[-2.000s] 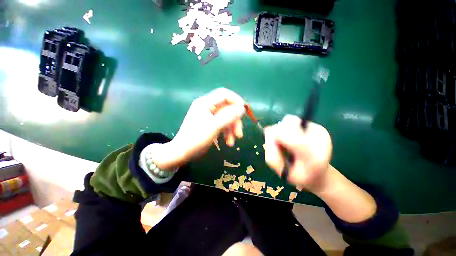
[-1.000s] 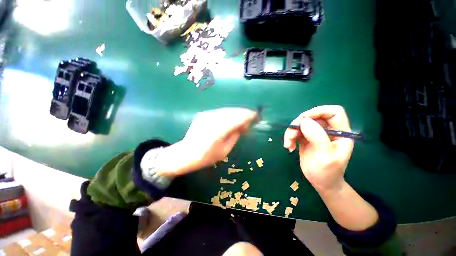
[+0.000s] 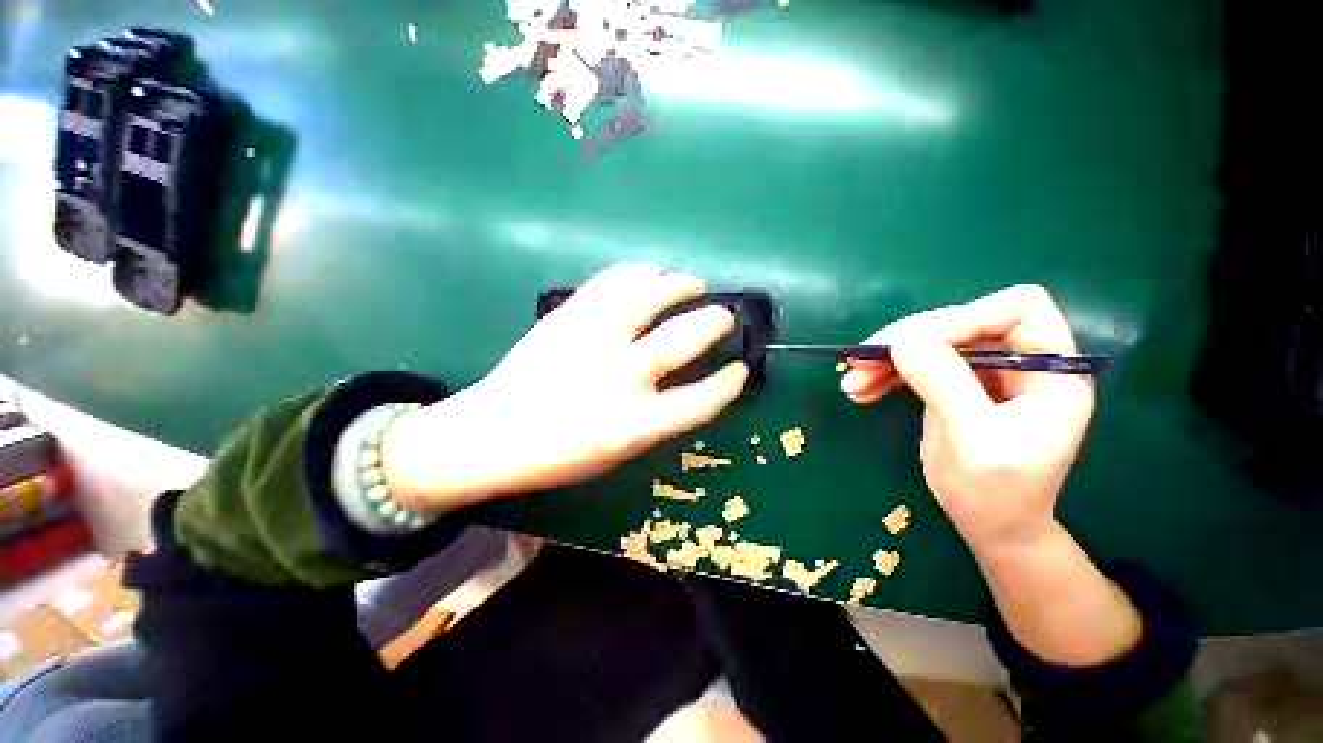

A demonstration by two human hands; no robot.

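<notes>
A black phone housing (image 3: 753,322) lies flat on the green mat in front of me, mostly hidden under my left hand. My left hand (image 3: 617,370) lies over it with fingers spread across it and holds it down. My right hand (image 3: 987,378) grips thin black tweezers (image 3: 1037,362) between thumb and fingers. The tweezers point left, and their tip is at the right end of the housing. Whether the tip holds a small part cannot be told.
Tan scraps (image 3: 740,559) are scattered along the near mat edge. White and grey cut pieces (image 3: 588,58) lie in a pile at the far side. Black housings (image 3: 138,174) lean together at far left. A dark stack (image 3: 1270,276) runs along the right edge.
The single housing from the far side is gone from there, and a housing is now under my left hand. The tweezers' tip has come to its right end. The view has shifted.
</notes>
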